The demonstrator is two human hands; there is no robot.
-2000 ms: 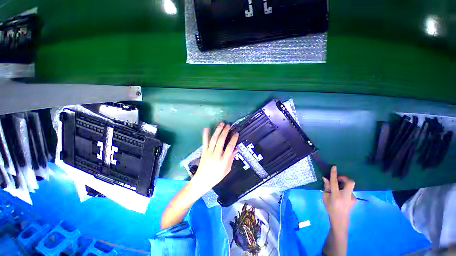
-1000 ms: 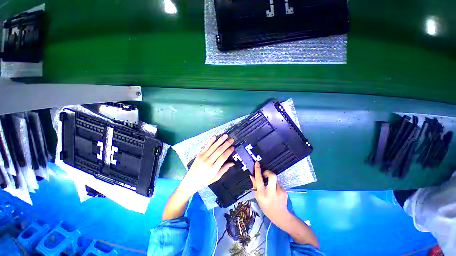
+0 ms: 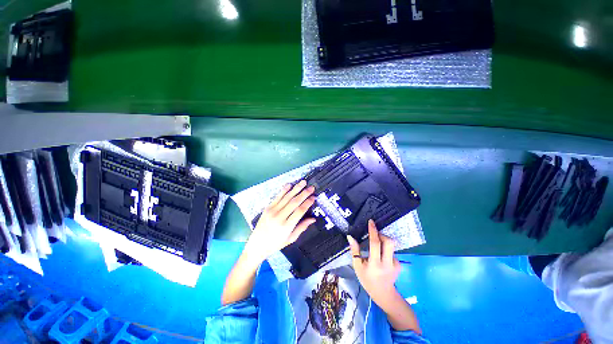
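A black ribbed panel (image 3: 396,201) lies tilted on a silver-white foam sheet (image 3: 252,195) on the bench in front of me. Two white brackets (image 3: 324,219) face each other mid-panel with a pale bar between them. My left hand (image 3: 281,218) lies flat on the panel's left part, fingers spread. My right hand (image 3: 378,263) is at the panel's lower right edge, index finger and thumb apart. A small dark strip (image 3: 372,207) lies slantwise on the panel just above its fingertips; whether the fingers grip it is unclear.
Another panel (image 3: 178,201) lies on white sheets at left, beside stacked panels (image 3: 28,191). A grey rail (image 3: 94,129) borders the green belt (image 3: 201,74), which carries panels on sheets. Black strips (image 3: 538,195) lie in a pile at right. A person's sleeve (image 3: 588,282) is at lower right.
My right hand moved from the bench's right side onto the panel, then slightly right from its centre. A dark strip now shows right of the brackets. The belt's panels moved right.
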